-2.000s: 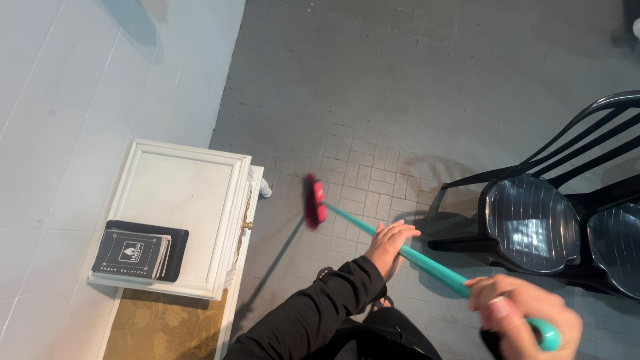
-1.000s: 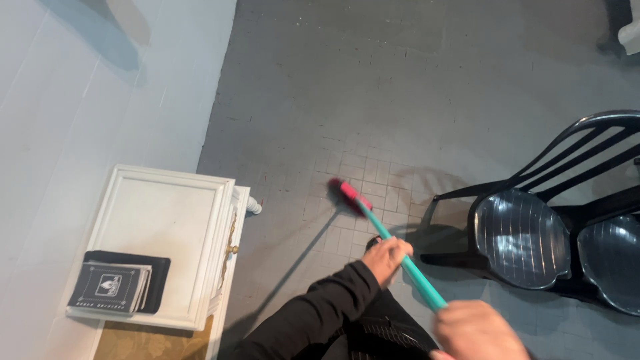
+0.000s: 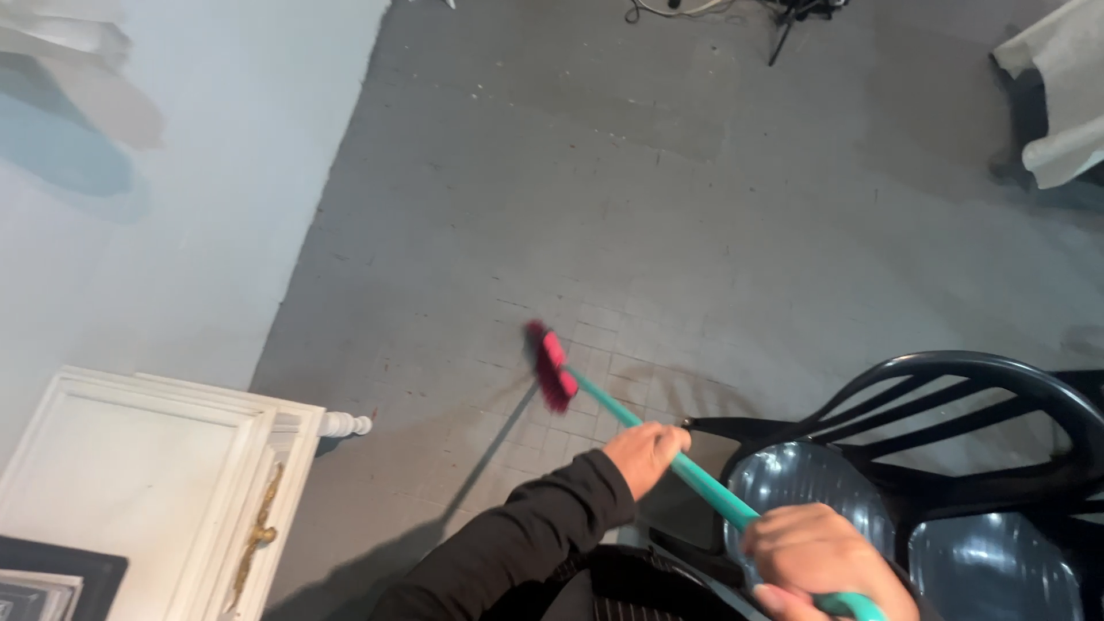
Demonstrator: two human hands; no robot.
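Observation:
A push-type broom with a pink head and dark red bristles (image 3: 552, 366) is at the grey floor, left of the view's middle. Its turquoise handle (image 3: 711, 492) slants down to the right. My left hand (image 3: 647, 457), in a black sleeve, grips the handle partway along. Lower right, my right hand (image 3: 828, 561) is closed around the handle near its top end, which pokes out below the fingers. The broom's shadow runs toward the lower left.
A white cabinet (image 3: 138, 483) with a brass-coloured handle stands lower left, by the pale wall (image 3: 198, 172). Black plastic chairs (image 3: 811, 492) stand right of the broom. A cable (image 3: 690, 10) and a black stand (image 3: 793, 17) are at the top, a white cloth (image 3: 1065, 86) top right.
The view has shifted, bringing the stand and more of the cloth into sight. The cabinet and chairs sit lower in the picture. Both hands remain on the broom's handle.

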